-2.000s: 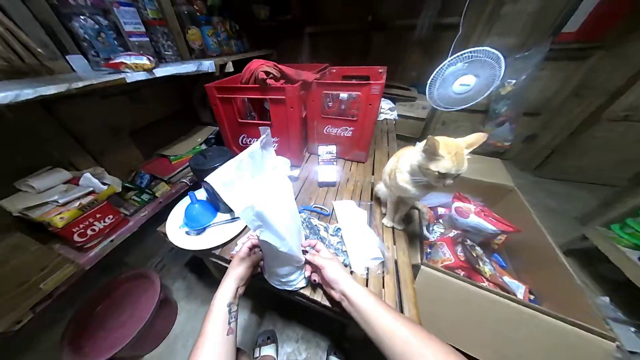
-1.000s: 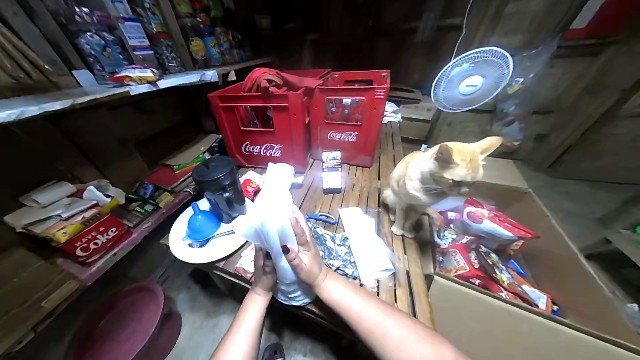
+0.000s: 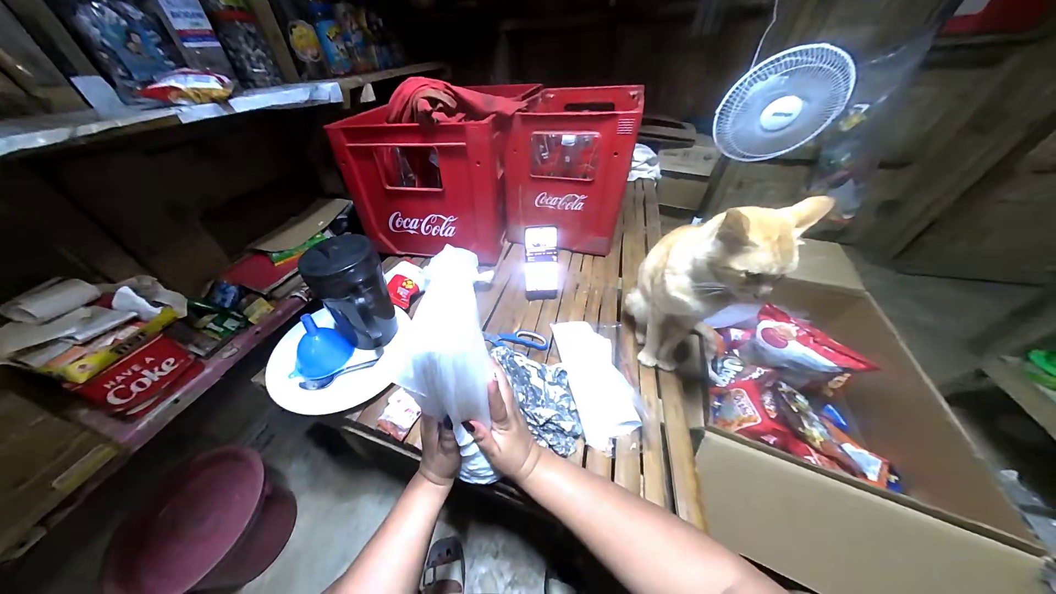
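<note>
Both of my hands hold a white plastic bag (image 3: 450, 330) upright at the near edge of a slatted table; ridged, stacked white pieces show at its bottom, and I cannot tell what they are. My left hand (image 3: 439, 450) grips its lower left side, my right hand (image 3: 505, 425) its right side. To the left, a white plate (image 3: 289, 396) bears a blue funnel (image 3: 323, 348), a spoon (image 3: 338, 375) and a dark lidded pitcher (image 3: 351, 289). Right of the bag lie crumpled patterned plastic (image 3: 540, 396), blue-handled scissors (image 3: 524, 339) and flat white bags (image 3: 596, 379). A lit phone (image 3: 541, 262) stands behind.
Two red Coca-Cola crates (image 3: 421, 190) stand at the table's back. An orange cat (image 3: 709, 264) sits at the right edge, beside a cardboard box (image 3: 825, 511) of snack packets. A fan (image 3: 784, 103) hangs behind it. A maroon basin (image 3: 194, 520) is on the floor, lower left.
My right hand has moved from higher on the white bag to its lower right side. The bag's top, spread wide two seconds ago, is now gathered narrower. The cat remains at the table's edge.
</note>
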